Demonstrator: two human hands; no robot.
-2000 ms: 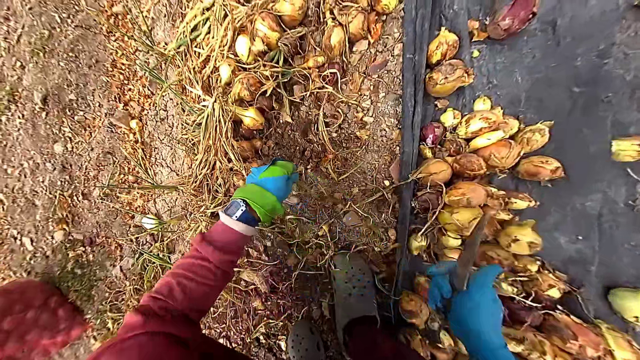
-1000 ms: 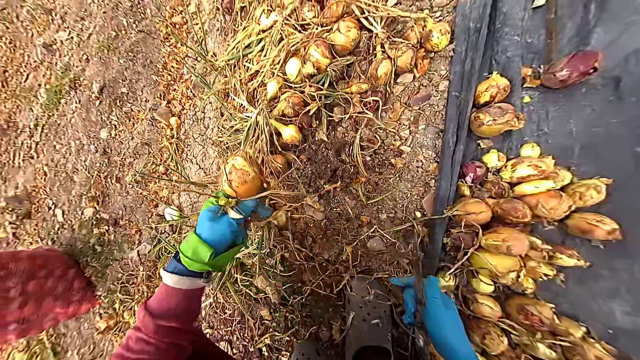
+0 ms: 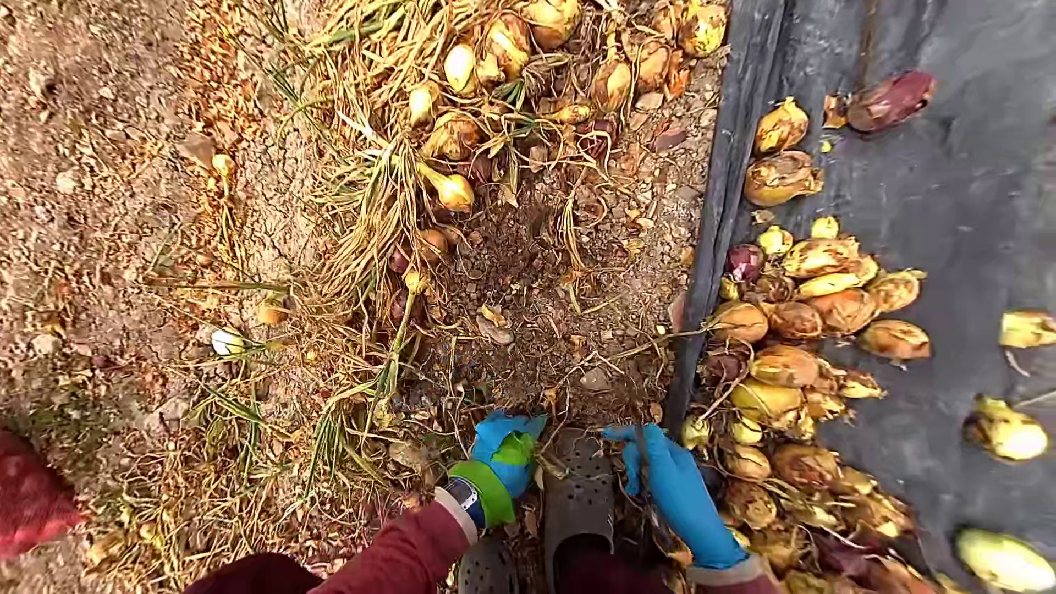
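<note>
My left hand (image 3: 505, 454), in a blue and green glove with a watch at the wrist, is low over the ground beside a grey clog (image 3: 579, 487). Its fingers are curled, and what lies inside them cannot be made out. My right hand (image 3: 672, 491), in a blue glove, grips a knife (image 3: 645, 470), seen nearly edge-on. To its right, trimmed onions (image 3: 784, 367) lie heaped on black ground fabric (image 3: 957, 190). Ahead and to the left, yellow onions (image 3: 454, 136) with long dry tops (image 3: 371, 206) lie in a row on the soil.
A folded edge of the fabric (image 3: 726, 165) runs lengthwise between soil and sheet. A red onion (image 3: 891, 101) and a few pale bulbs (image 3: 1002, 561) lie apart on the fabric. A red mesh sack (image 3: 29, 495) is at the lower left. Stones and dry stalks litter the soil.
One second ago my left hand held a large yellow onion farther left and forward; it has drawn back toward my feet, close to my right hand. That onion is no longer seen in it.
</note>
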